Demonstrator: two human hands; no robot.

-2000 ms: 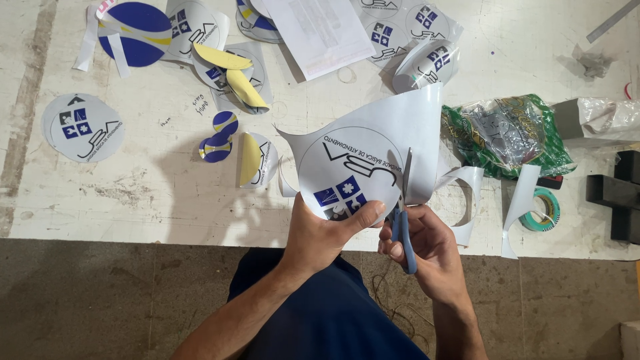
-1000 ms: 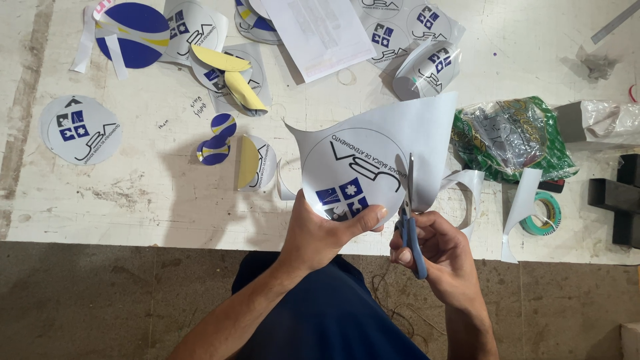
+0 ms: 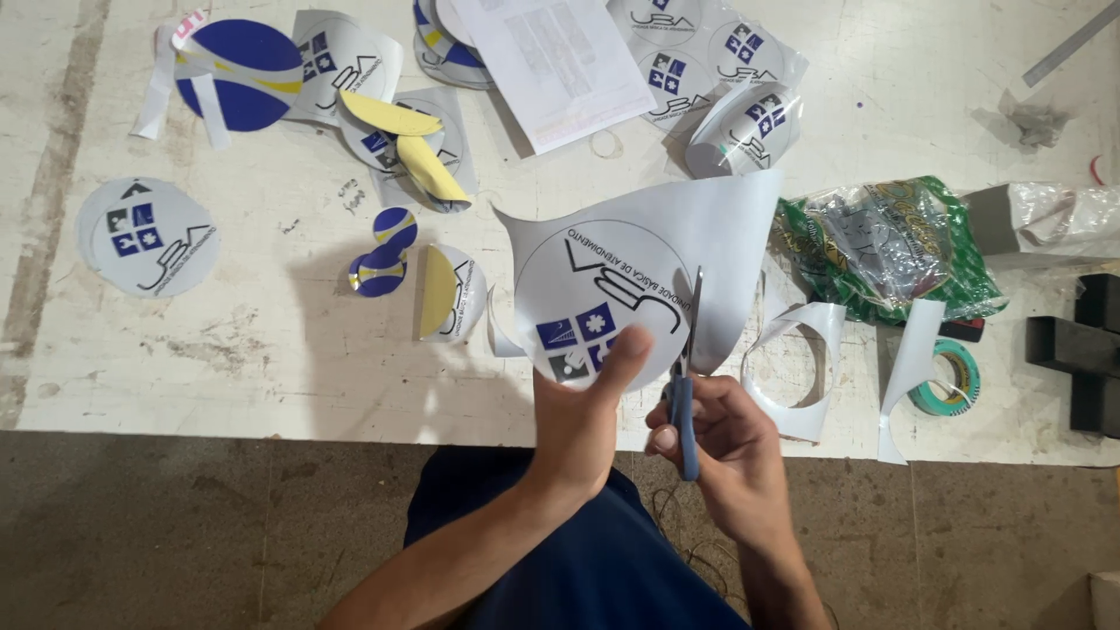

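Observation:
My left hand [image 3: 582, 416] grips the lower edge of a printed sticker sheet [image 3: 726, 254], its thumb lying across the blue squares of the round emblem. In my right hand [image 3: 726, 446] is a pair of blue-handled scissors [image 3: 684, 411], pointing up, with the blades at the right side of the circle outline. Part of the lower blade is hidden by the sheet. The sheet's uncut part rises above and right of the circle, its right side curling. To the left lies a round sticker folded over to its yellow back [image 3: 440, 293].
Round cut stickers [image 3: 149, 241] lie at the left. A paper sheet [image 3: 560, 70] and more printed stickers [image 3: 674, 87] are at the back. A green plastic bag [image 3: 892, 249], sticker offcuts [image 3: 792, 420], green tape roll [image 3: 962, 398] and black cross-shaped piece [image 3: 1085, 350] stand to the right.
Against the earlier frames, the held sheet has turned slightly clockwise, its upper right corner now farther right. The scissors have tilted more upright and stay at the circle's right side.

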